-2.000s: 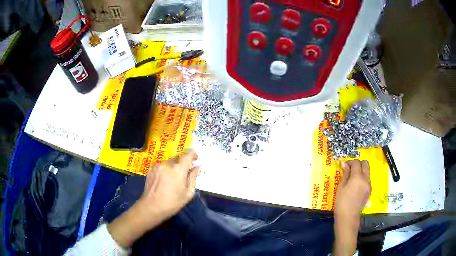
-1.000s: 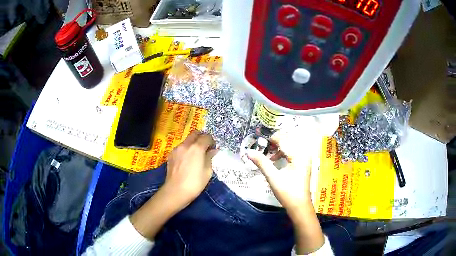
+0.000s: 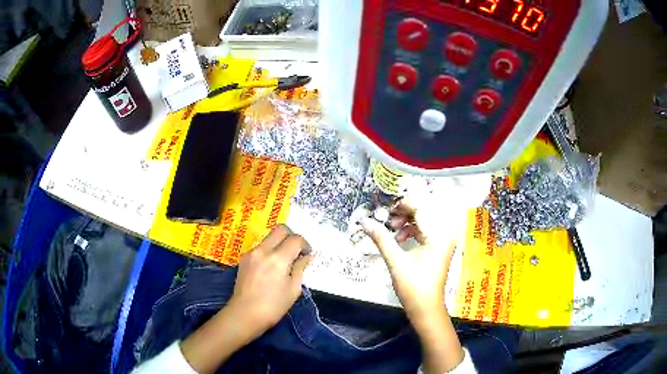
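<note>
The button attaching machine [image 3: 439, 80] fills the upper middle, with a red panel and lit red digits. My right hand [image 3: 417, 256] is at the round metal die seat below the ram [image 3: 386, 179], thumb and fingers around it; whether a small part is between them cannot be told. My left hand [image 3: 269, 270] is curled at the table's front edge, fingertips together; anything inside is hidden. A loose heap of silver button caps [image 3: 325, 186] lies left of the die. Dark blue jeans [image 3: 322, 340] with pale stitching lie on my lap, below both hands.
A smartphone [image 3: 205, 166], yellow-black snips [image 3: 256, 89], a white box [image 3: 183, 71] and a red-capped bottle [image 3: 118, 86] stand or lie left. Right are a bag of silver parts [image 3: 537, 197] and a black pen [image 3: 580, 253]. A parts tray [image 3: 270, 45] is behind; a blue crate [image 3: 128, 299] is lower left.
My right hand has come from the yellow tape at the right to the die and stays there. My left hand moved up towards the caps, then back down to the table's front edge.
</note>
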